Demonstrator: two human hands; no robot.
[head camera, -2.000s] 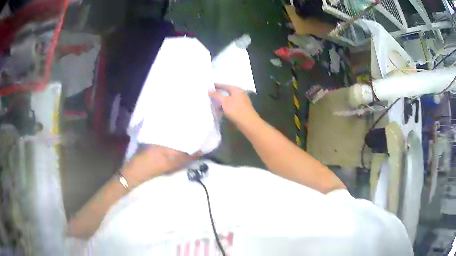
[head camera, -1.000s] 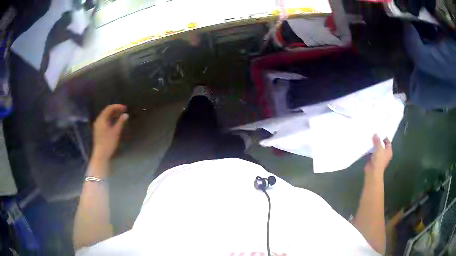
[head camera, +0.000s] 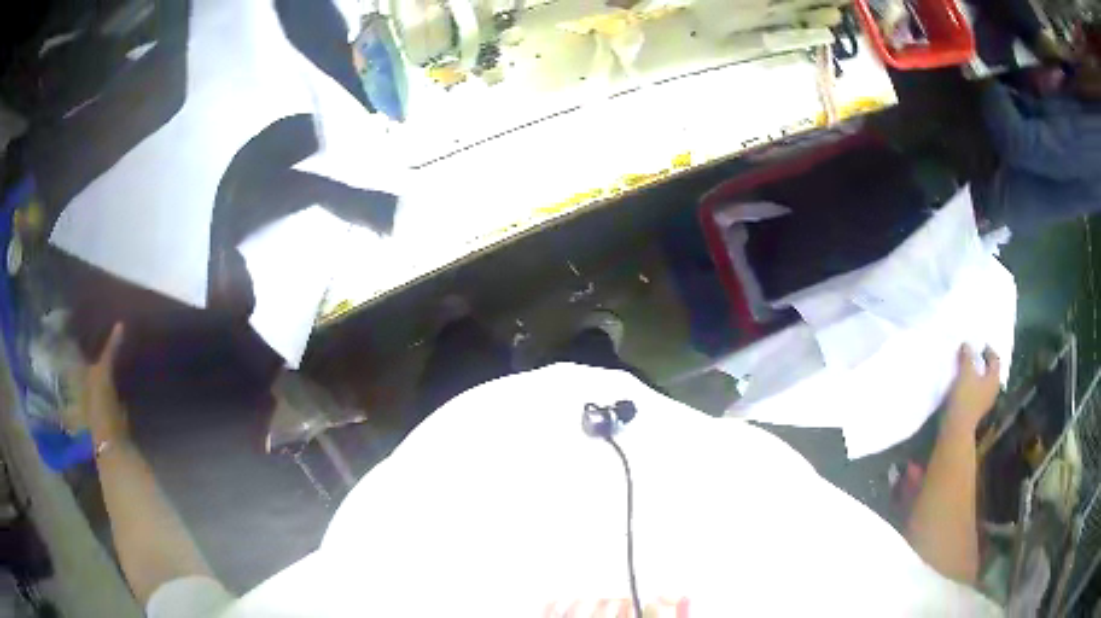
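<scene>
My right hand (head camera: 976, 384), at the right, grips a loose stack of white cut pieces (head camera: 899, 344) by its near right edge. The pieces are long and angular and fan out to the left. My left hand (head camera: 106, 374) is at the far left, raised and blurred, with fingers apart and nothing seen in it. White pieces (head camera: 242, 121) lie with dark cloth at the left end of the table, and a smaller white piece (head camera: 296, 266) hangs by the table corner.
The pale table (head camera: 543, 145) with a worn yellow edge crosses ahead. A red basket (head camera: 918, 54) sits at its right end. A red-rimmed bin (head camera: 724, 242) with dark cloth stands below. A person in blue (head camera: 1050, 151) is at the far right. A wire rack (head camera: 1026, 531) is lower right.
The view has turned from the aisle to the table. My left hand has let go of the white stack and moved out to the left. My right hand now holds the stack at the right.
</scene>
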